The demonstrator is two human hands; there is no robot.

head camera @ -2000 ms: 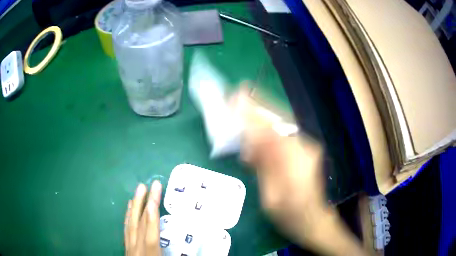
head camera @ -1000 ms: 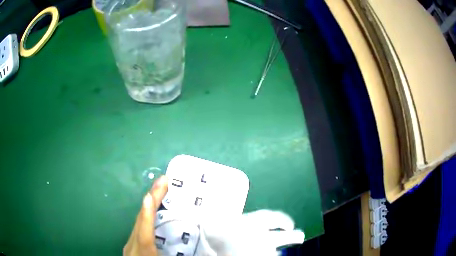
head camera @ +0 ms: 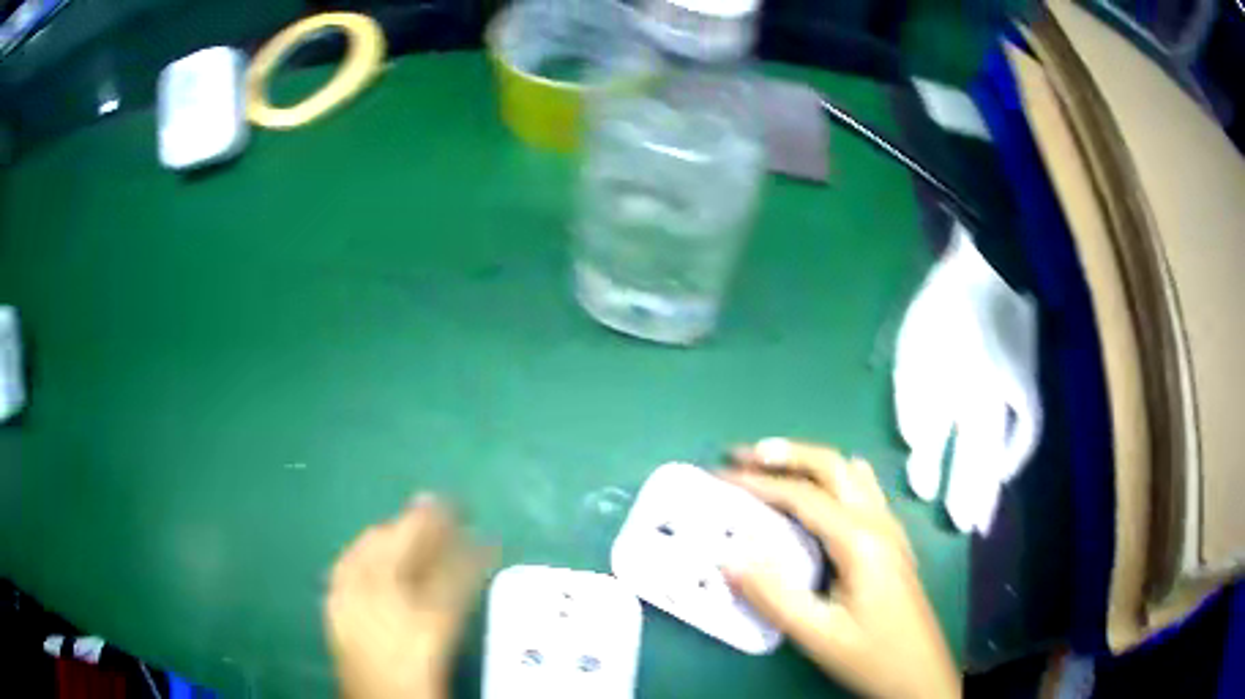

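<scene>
Two white sockets are at the bottom centre of the green mat. One socket (head camera: 563, 636) lies with its slotted face up, cut off by the lower edge. The other socket (head camera: 696, 553) lies tilted to its right, with my right hand (head camera: 833, 560) gripping its right side, thumb on the face. My left hand (head camera: 403, 594) is blurred, just left of the first socket and apart from it; its fingers are too blurred to read. A white glove (head camera: 963, 376) lies limp at the mat's right side.
A clear bottle (head camera: 669, 205) stands at the back centre, before yellow packing tape (head camera: 539, 109). A masking tape ring (head camera: 314, 109) and a white socket (head camera: 202, 109) are back left. Another white piece (head camera: 10, 362) shows at the left edge. Cardboard sheets (head camera: 1113, 314) stand at right.
The glove has left the sockets and lies at the right over the tweezers' area. My right hand now holds one socket, turned askew. My left hand has moved off them. The view has shifted left.
</scene>
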